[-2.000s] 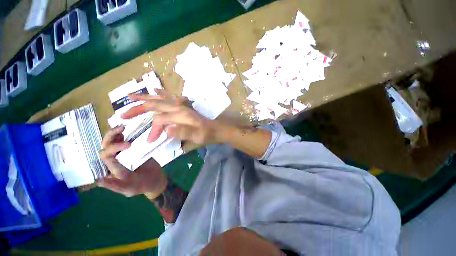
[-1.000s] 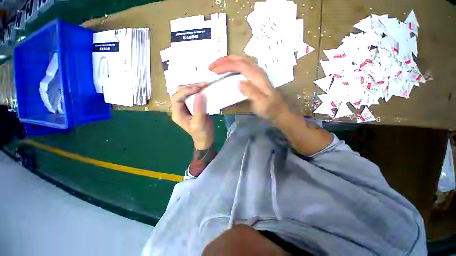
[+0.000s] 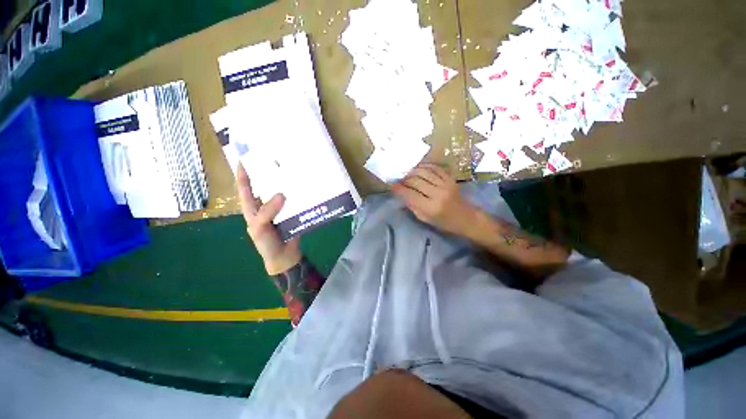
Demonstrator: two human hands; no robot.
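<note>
My left hand (image 3: pixel 268 233) holds a flat white retail carton (image 3: pixel 286 164) by its lower left edge, its black band towards me. Its upper part overlaps other cartons (image 3: pixel 253 72) with a black band. My right hand (image 3: pixel 429 195) is at the near end of the column of white leaflets (image 3: pixel 391 90), fingers bent over the lowest sheet (image 3: pixel 397 159); whether it grips that sheet cannot be told. Small white insert cards (image 3: pixel 564 86) with red marks lie in a loose heap to the right.
A carton stack (image 3: pixel 155 151) stands beside the blue plastic bin (image 3: pixel 102 192), which holds a white item (image 3: pixel 42 209). White trays (image 3: pixel 45 29) line the green surface at upper left. A box with white material (image 3: pixel 713 217) is low at right.
My hands have moved apart. The carton, earlier held between both hands, is now in my left hand with its band showing. My right hand has moved to the leaflets. The view has shifted and turned.
</note>
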